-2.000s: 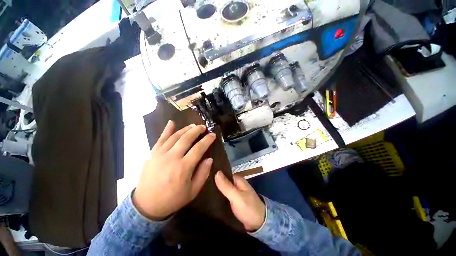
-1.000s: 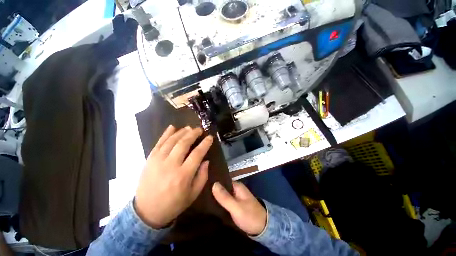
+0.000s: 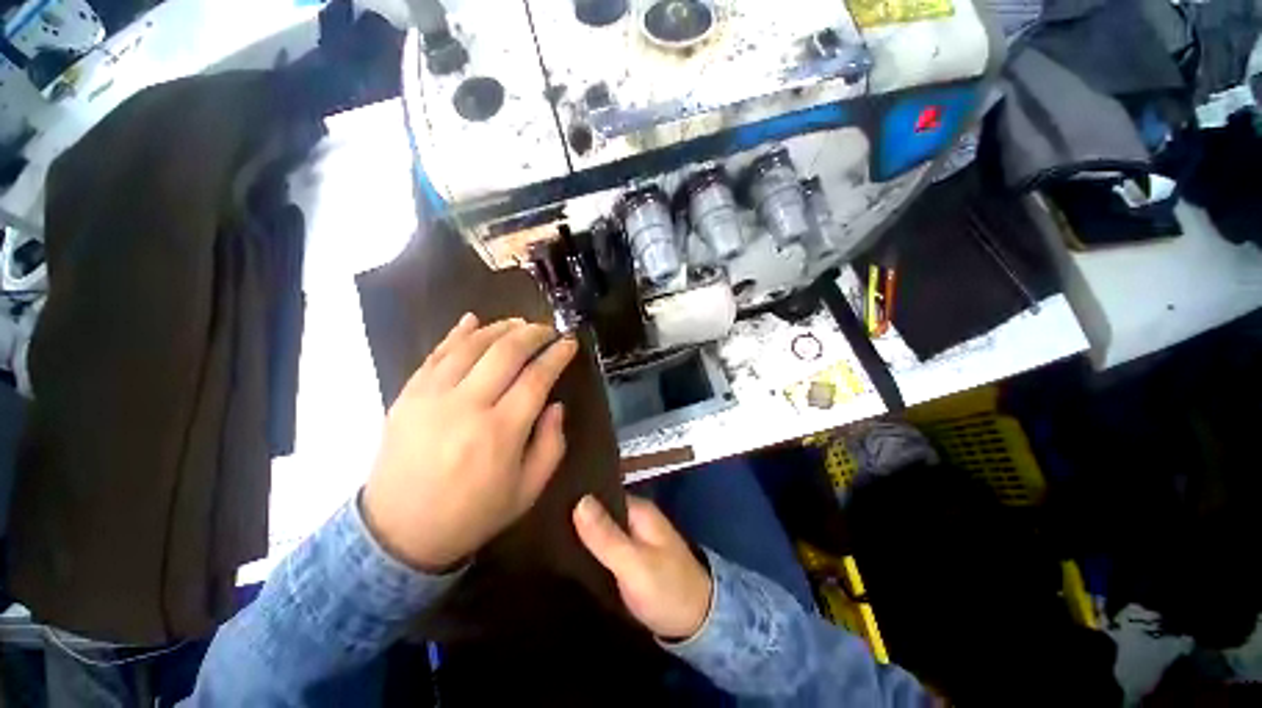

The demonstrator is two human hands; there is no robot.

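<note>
A dark brown cloth panel [image 3: 485, 304] lies under the presser foot and needle area [image 3: 565, 284] of the white overlock machine [image 3: 720, 118] and hangs toward the lap. My left hand [image 3: 471, 436] lies flat on the panel, fingertips just in front of the presser foot. My right hand [image 3: 651, 564] holds the panel's right edge nearer to me, thumb on top; its other fingers are partly hidden by the cloth.
Large folded brown cloth [image 3: 132, 346] lies on the left. Red and yellow sticks [image 3: 880, 299] and black cloth [image 3: 955, 277] lie right of the machine. A yellow plastic basket [image 3: 1003, 450] with dark pieces stands below right. Grey cloth [image 3: 1080, 104] lies upper right.
The panel has moved further up past the presser foot, and more of it shows behind on the left. Both hands keep their hold. The camera view has shifted slightly.
</note>
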